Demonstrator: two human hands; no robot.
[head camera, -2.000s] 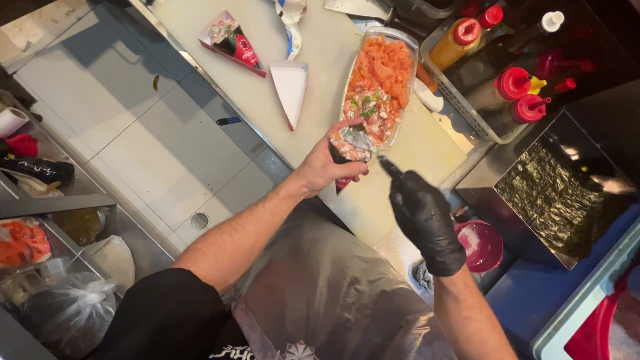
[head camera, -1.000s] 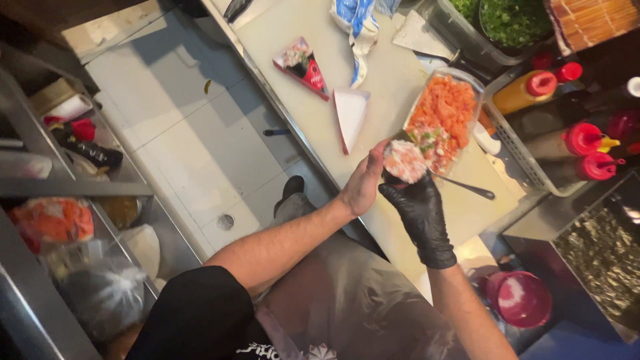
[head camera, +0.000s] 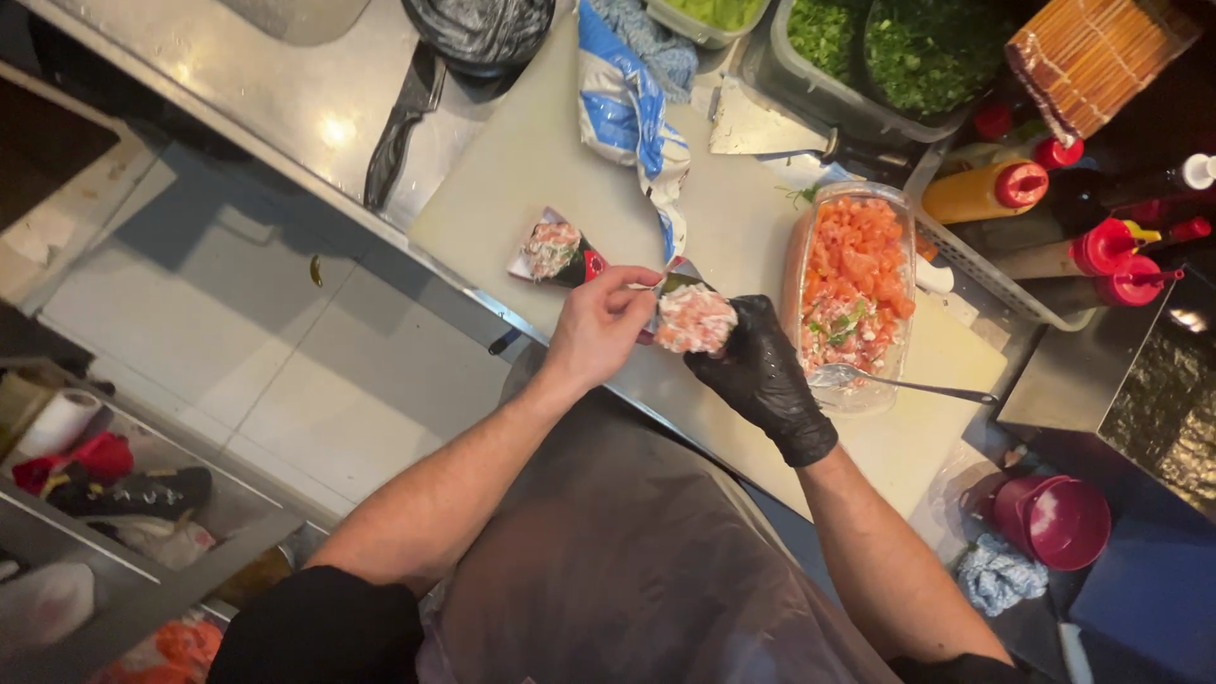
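My right hand, in a black glove, holds a nori cone heaped with a chopped pink and white filling. The bare fingers of my left hand pinch the edge of a paper cone sleeve at the nori cone's left side. Another filled cone in its sleeve lies on the cutting board just beyond my left hand. Right of my gloved hand stands a clear container of diced salmon and mixed filling. A metal spoon rests in it, its handle over the rim.
A blue and white piping bag, a scraper and a black-handled knife lie farther back. Sauce bottles stand in a basket at right. Tubs of chopped greens, a pink cup and a crumpled cloth surround the board.
The gloved hand has let go of the spoon and now holds the filled cone. My left hand has moved from the cone to the paper sleeve. The view has shifted.
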